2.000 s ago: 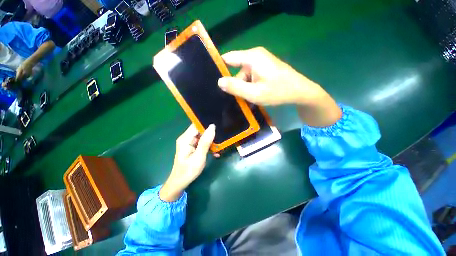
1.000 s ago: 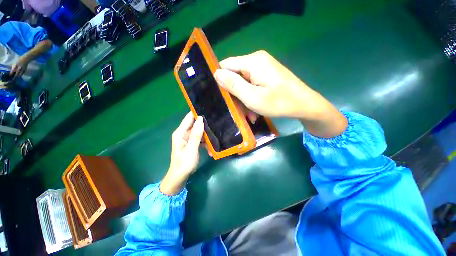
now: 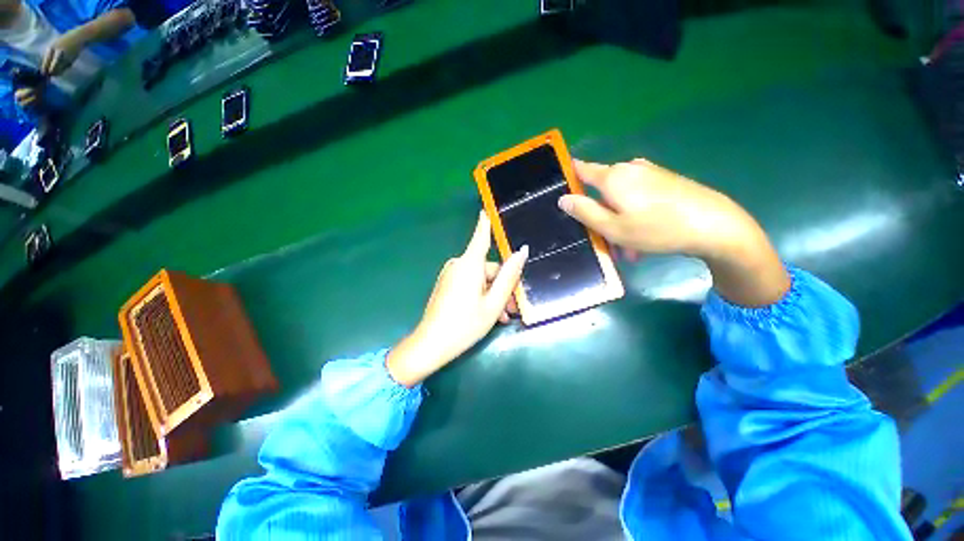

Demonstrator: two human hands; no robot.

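An orange frame [image 3: 488,192] with a glossy black phone screen unit [image 3: 541,227] in it lies low over the dark-green bench, in front of me. Light bars cross the black glass. My left hand [image 3: 465,301] holds the frame's left long edge, thumb on the glass near the lower left. My right hand [image 3: 655,211] holds the right long edge, thumb on the rim and glass. Whether other frames lie under this one cannot be told.
At left stand a tall orange frame stack [image 3: 201,343], a lower one [image 3: 140,417] and a pale ribbed stack [image 3: 87,407]. Small phone-like devices [image 3: 363,59] lie along the far side. Another person's hand [image 3: 63,51] shows at the upper left.
The frame has moved from a raised, tilted pose down and to the right in view, over where the lower unit was seen. Both hands moved with it and still hold it. The view has shifted.
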